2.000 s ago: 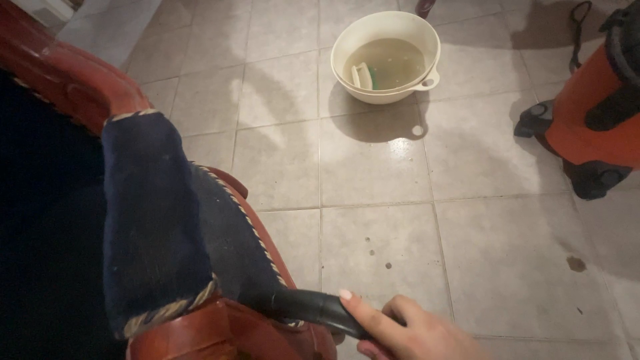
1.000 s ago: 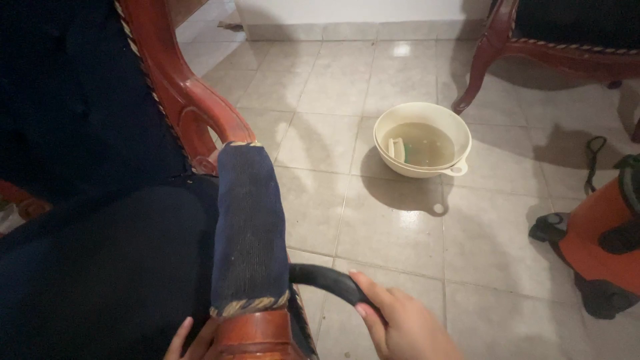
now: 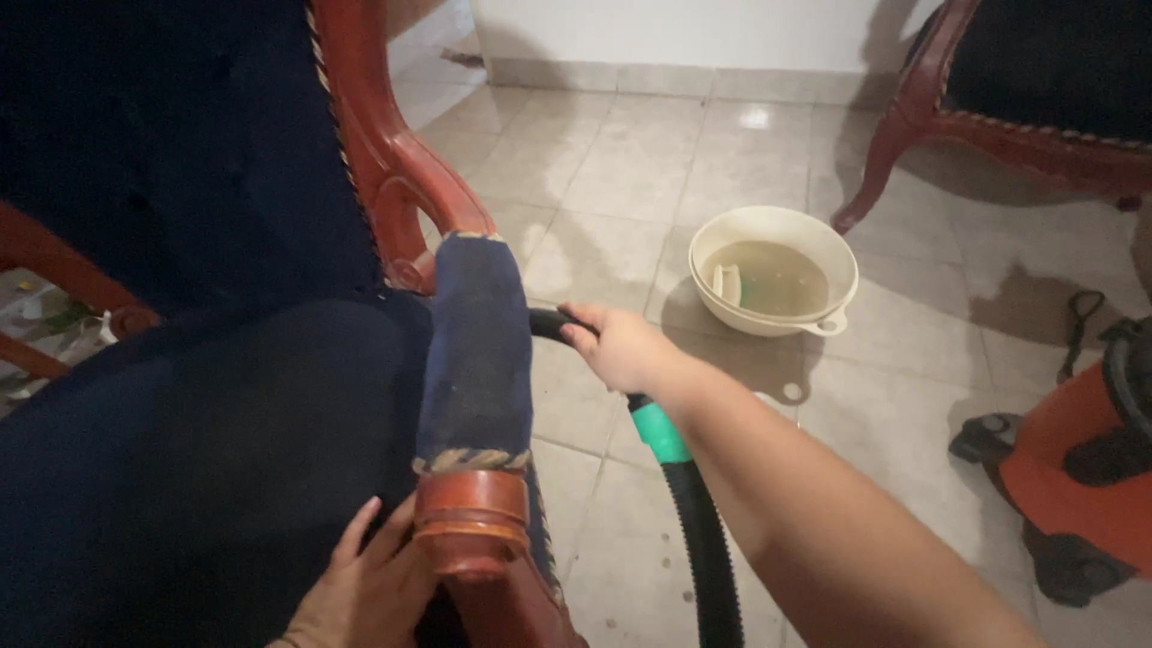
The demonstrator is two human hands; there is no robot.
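My right hand grips the black curved tube of a vacuum hose, beyond the armrest of a carved wooden armchair. The tube's far end is hidden behind the blue armrest pad. A green collar joins the tube to a black ribbed hose running down under my forearm. My left hand rests with its fingers spread against the inner side of the wooden arm post, at the edge of the dark blue seat.
A cream basin of murky water, with a white and green brush in it, stands on the tiled floor. An orange and black wheeled vacuum is at the right. A second armchair stands at the back right, near the wall.
My right hand has moved the tube farther back along the outer side of the armrest. My left hand, out of view two seconds ago, now shows more fully by the arm post. The view has tilted up.
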